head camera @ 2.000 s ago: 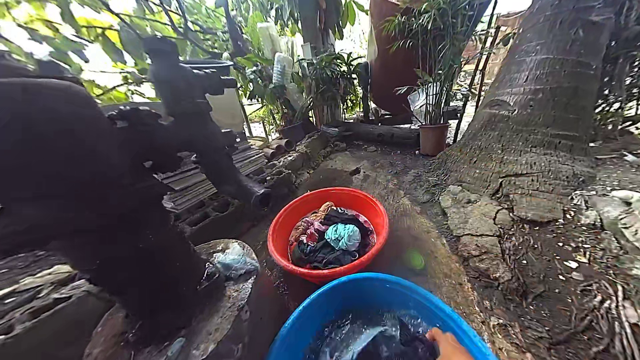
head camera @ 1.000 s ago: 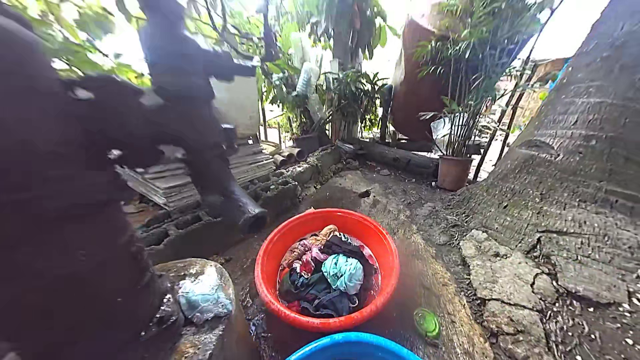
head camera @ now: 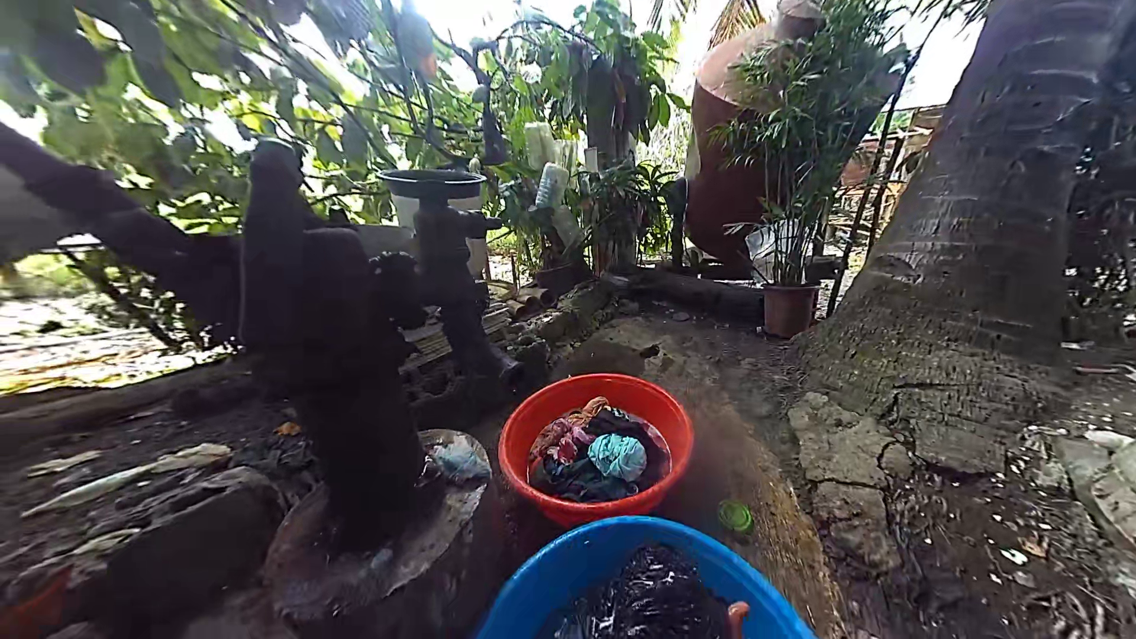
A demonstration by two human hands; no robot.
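Note:
A blue plastic basin point(head camera: 754, 581) stands at the bottom of the head view, with wet dark cloth point(head camera: 658, 593) in it. Beside the cloth, at the basin's lower right, a small part of my right hand point(head camera: 738, 614) shows; whether it grips the cloth is hidden. Just behind the blue basin is a red plastic basin point(head camera: 515, 453) holding crumpled wet clothes, among them a light teal cloth point(head camera: 618, 456) and dark and reddish pieces. My left hand is not in view.
A dark cast-iron hand pump point(head camera: 328, 355) rises at left from a round concrete base point(head camera: 382, 572), where a pale plastic bag point(head camera: 459, 460) lies. A green round object point(head camera: 735, 516) is right of the basins. Farther off stand a potted plant point(head camera: 790, 310) and a thick tree trunk point(head camera: 967, 266).
My right hand shows at the blue basin two seconds ago, is out of view one second ago, and partly shows there now. The view has shifted and tilted.

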